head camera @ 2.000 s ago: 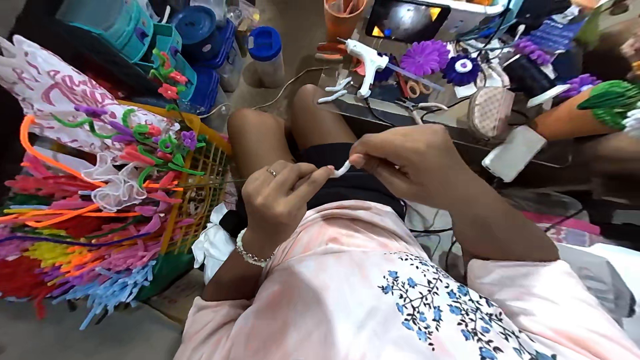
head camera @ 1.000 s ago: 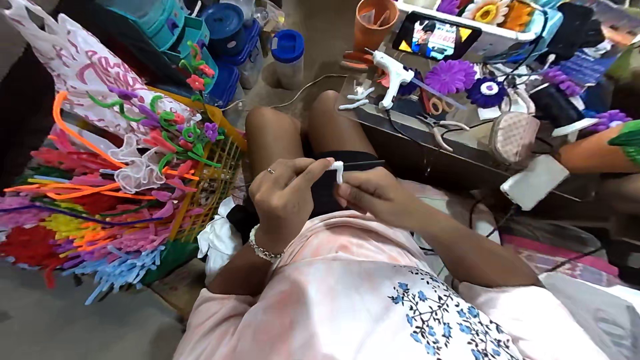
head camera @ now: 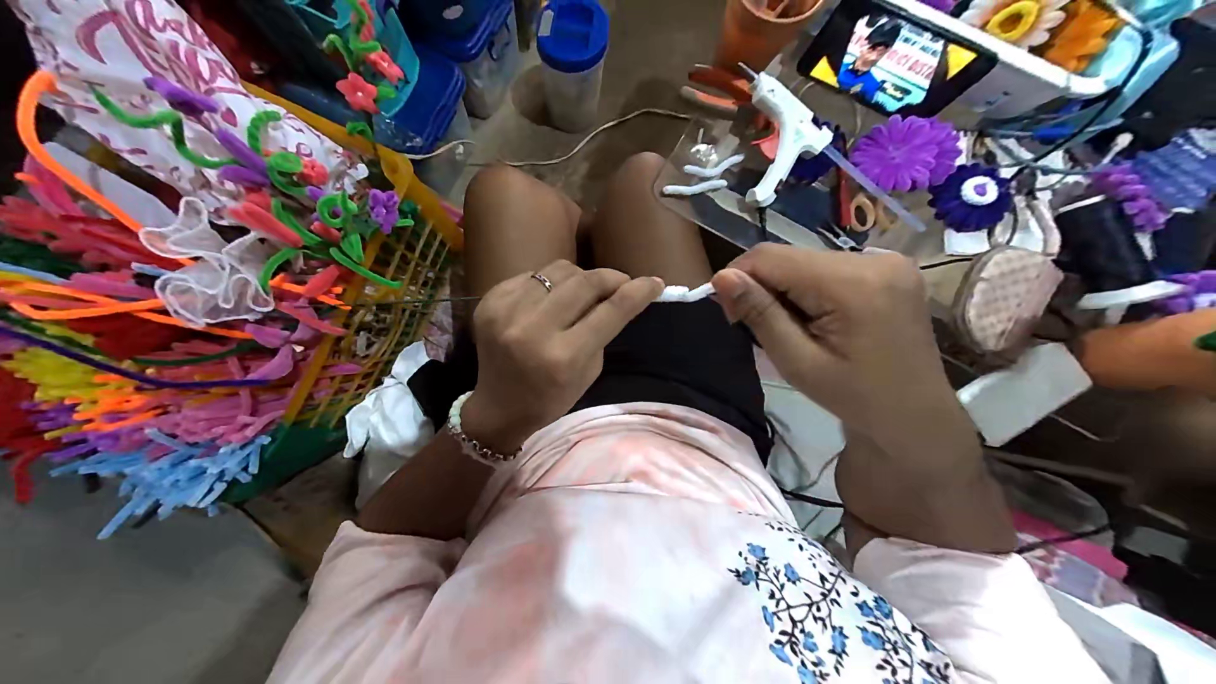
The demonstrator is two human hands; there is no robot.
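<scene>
Between my hands, above my lap, is a short white pipe cleaner [head camera: 676, 294], its left part thicker as if coiled. The fingertips of my left hand [head camera: 551, 332] pinch its left end, and a thin dark wire or stem runs out leftward from this hand. With thumb and forefinger, my right hand [head camera: 826, 323] grips the other end. Past my knees, several short white pipe-cleaner pieces [head camera: 703, 177] lie on the clear table edge beside a white hot glue gun [head camera: 790, 128] holding a glue stick.
Left stands a yellow plastic basket [head camera: 418, 180] of coloured pipe cleaners [head camera: 171, 399]. Ahead are a blue-lidded container [head camera: 573, 57] and a phone [head camera: 893, 59]. Purple pipe-cleaner flowers [head camera: 907, 152], a round patterned pouch [head camera: 1009, 296] and a white box-like object [head camera: 1031, 391] lie right.
My hands were close together around the upright bent white piece one second ago; now they are farther apart, with the piece stretched level between them.
</scene>
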